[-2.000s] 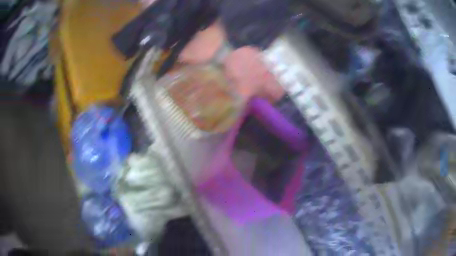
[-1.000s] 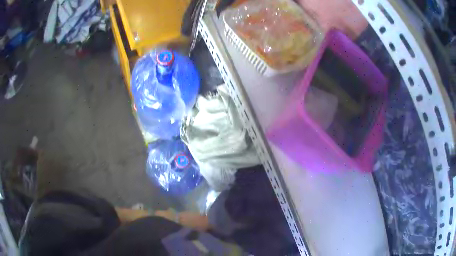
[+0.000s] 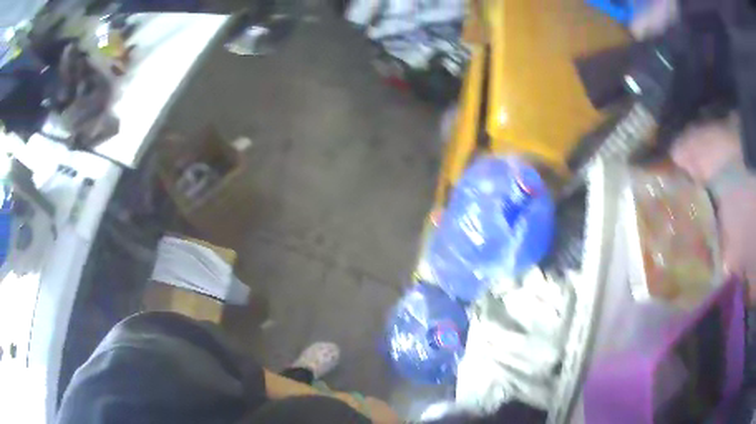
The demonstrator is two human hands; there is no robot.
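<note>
No hand shows in the blurred head view. On the right, a pink-purple plastic bin (image 3: 613,377) stands on the white slotted metal shelf (image 3: 590,240). Behind it lies a clear container with orange-yellow contents (image 3: 678,236). Beside the shelf, on the floor side, are a large blue water bottle (image 3: 489,228) with a red-and-blue cap and a second blue bottle (image 3: 427,331). A pale cloth or bag (image 3: 518,339) lies against them.
A yellow table or cabinet (image 3: 535,83) stands at top right, striped fabric (image 3: 414,29) beyond it. White sewing tables (image 3: 166,66) edge the left. Cardboard boxes (image 3: 186,305) sit on the grey floor (image 3: 331,166). Dark-clothed legs (image 3: 157,373) and a light shoe (image 3: 319,358) show below.
The view has swung left. The shelf, bin and bottles have shifted right in the picture. The white tables, boxes and shoe have come into view.
</note>
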